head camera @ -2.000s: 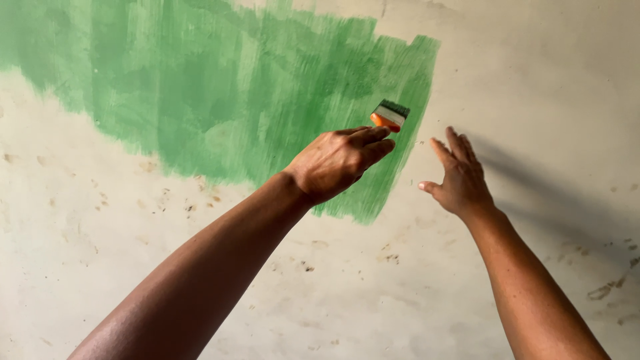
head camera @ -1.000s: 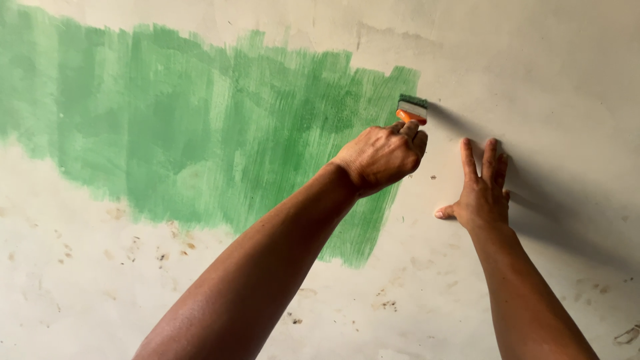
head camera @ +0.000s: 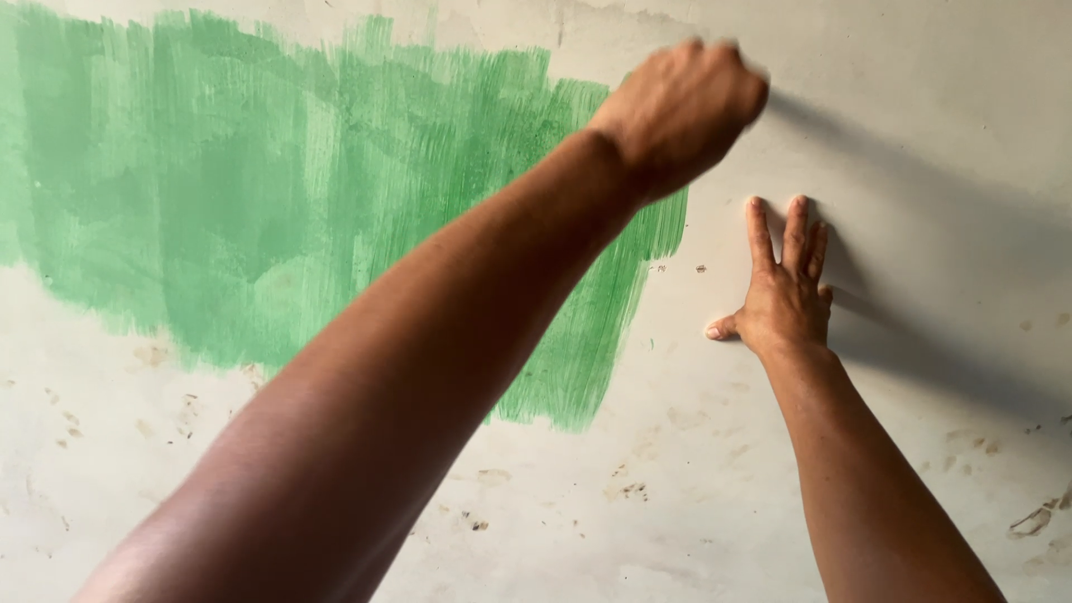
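My left hand [head camera: 682, 117] is closed in a fist above the right end of a patch of green paint [head camera: 243, 176]. It looks slightly blurred. The paintbrush seen in it in the earlier frames is hidden behind the fist now. To the right of the paint, my right hand [head camera: 785, 306] rests on the bare off-white wall [head camera: 946, 109], fingers spread and thumb out to the left. Nothing is held in it. Streaky, mostly vertical brush marks show in the paint, and its right edge is uneven.
Brown smudges and small dark marks [head camera: 634, 492] dot the lower wall. My left forearm crosses in front of the paint and hides part of it. Shadows of both arms [head camera: 938, 368] fall on the wall at the right.
My left hand has moved up the wall, and the brush, visible above its fingers before, is out of sight. A lower right strip of paint now shows beside the earlier edge. My right hand has stayed spread.
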